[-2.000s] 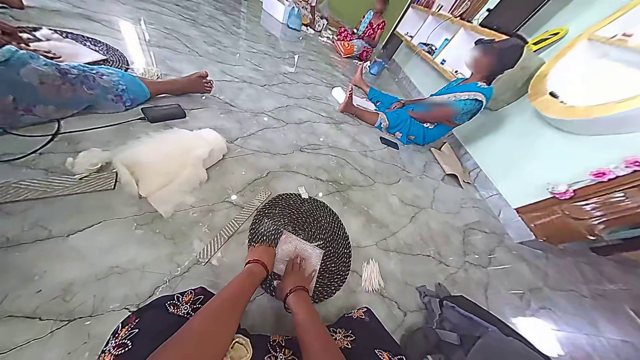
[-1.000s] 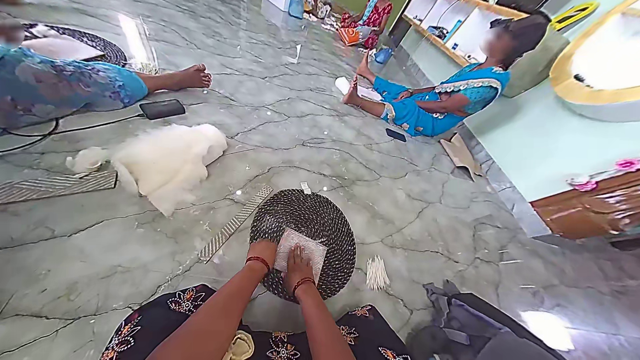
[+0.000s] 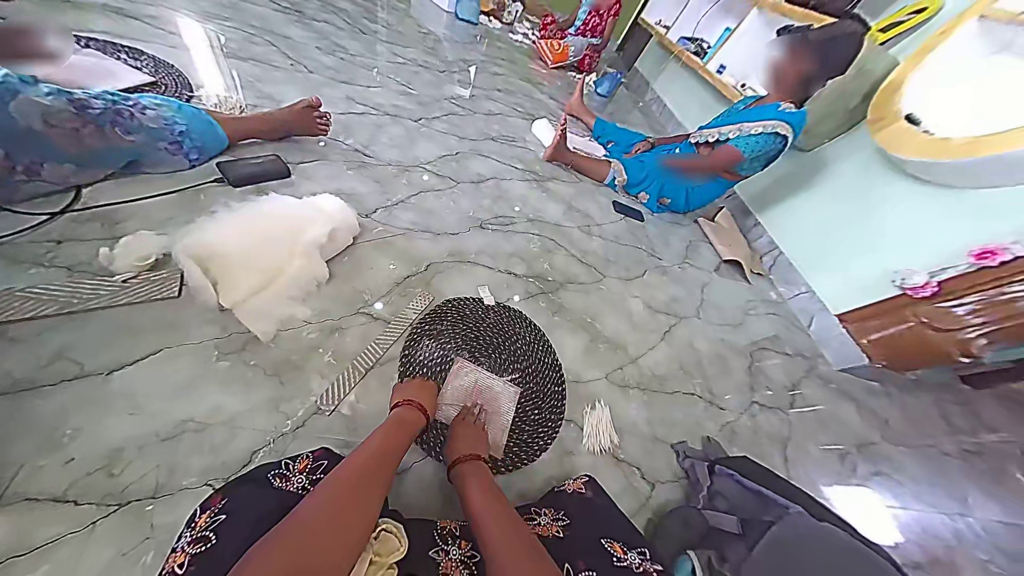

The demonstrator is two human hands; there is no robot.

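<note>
A round dark woven mat lies on the marbled floor before me, bearing a pale, finely ribbed square sheet. My right hand rests palm down on the sheet's lower part, fingers pointing away from me. At the sheet's left edge is my left hand, its fingers bent down and partly hidden, so I cannot tell what they hold. Right of the mat lies a small bundle of thin white cotton wicks. A large piece of white cotton wool spreads on the floor at the upper left.
A striped strip lies left of the mat, another farther left. A black device with a cable is near a person's foot. A person in blue sits at upper right, a phone nearby. A grey bag is lower right.
My right hand has drawn back toward me over the sheet during the last second. My left hand stays at the sheet's left side.
</note>
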